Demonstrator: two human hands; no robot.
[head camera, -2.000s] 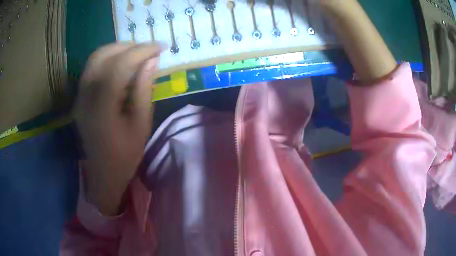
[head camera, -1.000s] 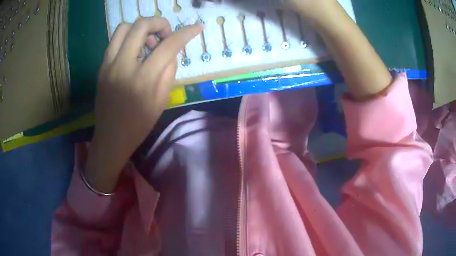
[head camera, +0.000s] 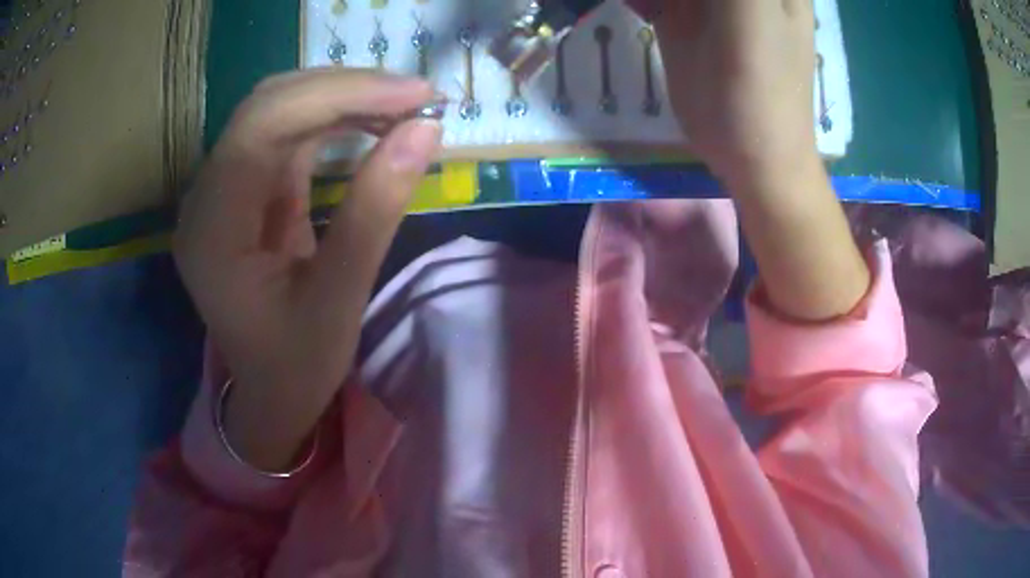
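My left hand (head camera: 305, 203) pinches a small silvery metal piece (head camera: 429, 111) between thumb and forefinger, in front of the white foam board (head camera: 474, 138). Rows of pieces (head camera: 605, 68) with thin stems and round sparkling ends lie on the board. My right hand (head camera: 734, 85) is above the board's right part, cut off by the top edge, its fingers mostly hidden. Beside it the shiny coppery head of pliers (head camera: 531, 40) points toward my left hand. The pliers' handles are out of sight, so the grip on them is not clearly shown.
Stacked brown cardboard sheets (head camera: 96, 124) stand at left, and another brown card (head camera: 1009, 136) at right. The green work mat (head camera: 915, 102) has yellow edge tape (head camera: 452, 187) and blue edge tape (head camera: 892, 192) along its front. A pink sleeve (head camera: 994, 327) of another person shows at right.
My left hand has come off the board's rows and now holds a piece toward the pliers' head. My right hand has moved down into view. The board appears shifted right in the picture.
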